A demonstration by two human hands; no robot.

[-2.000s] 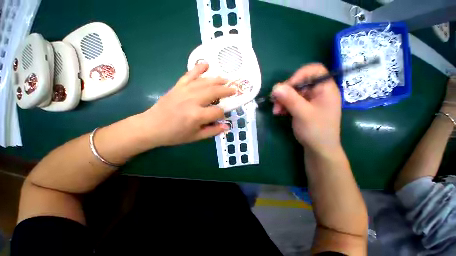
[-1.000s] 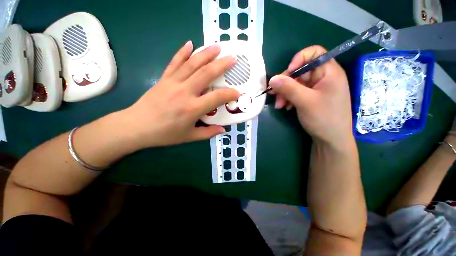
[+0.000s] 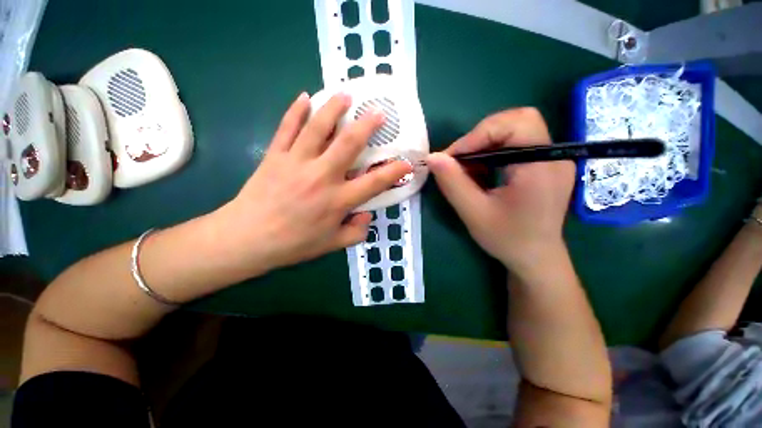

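Note:
A cream housing with a slotted grille and a brown print lies on a long white perforated strip on the green bench. My left hand lies spread over the housing's left part, fingers pressing on its face, index fingertip on the print. My right hand grips slim black tweezers, held nearly level, their tip hidden at the housing's right edge by my fingertips. Whether the tip holds a small part cannot be told.
A blue bin heaped with clear-white parts stands at right. Overlapping cream housings lie at left, beside white strips. A clear loop lies on the pale rail at upper right. Another person's forearm is at the right edge.
The tweezers have swung from slanting up to nearly level, and my right hand has come closer to the housing's right edge. My left hand still presses on the housing. The camera view has shifted slightly.

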